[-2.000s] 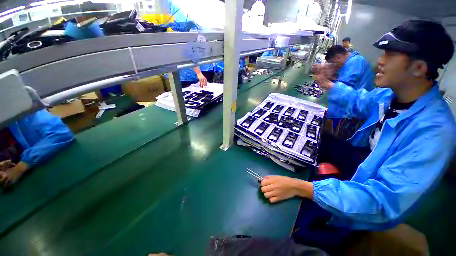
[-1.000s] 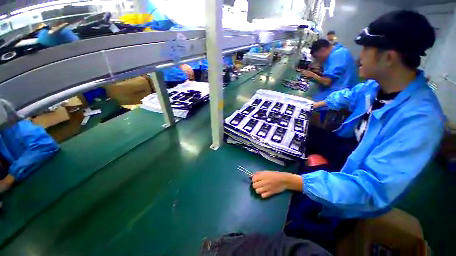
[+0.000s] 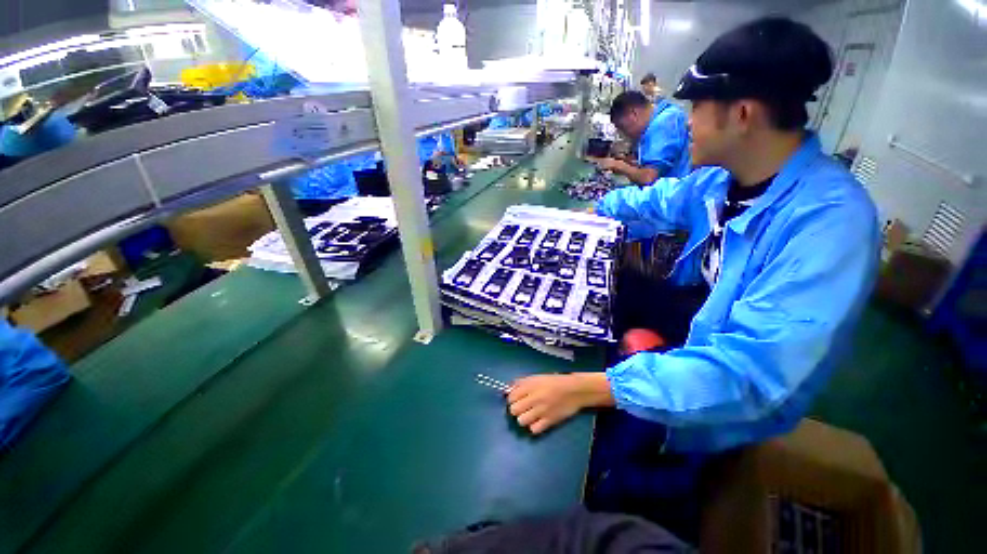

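Note:
Neither of my hands is in the picture. A dark grey sleeve or cloth (image 3: 563, 535) shows at the bottom edge; I cannot tell which arm it belongs to. A stack of white trays (image 3: 538, 316) with rows of black phones (image 3: 527, 289) lies on the green bench (image 3: 357, 433) in front of the neighbouring worker. The neighbour's hand (image 3: 544, 401) rests on the bench and holds thin silver tweezers (image 3: 492, 382). The neighbour's other arm reaches behind the tray stack.
A pale post (image 3: 405, 173) stands on the bench left of the trays. A grey shelf (image 3: 184, 152) runs overhead. Another phone tray stack (image 3: 330, 240) lies beyond the post. An open brown carton (image 3: 855, 476) with dark phones stands at lower right. More workers sit along the line.
The view has turned right, so the bench, trays and neighbour sit further left. The neighbour's raised hand has come down behind the trays. The skin-coloured bit at the bottom edge is gone.

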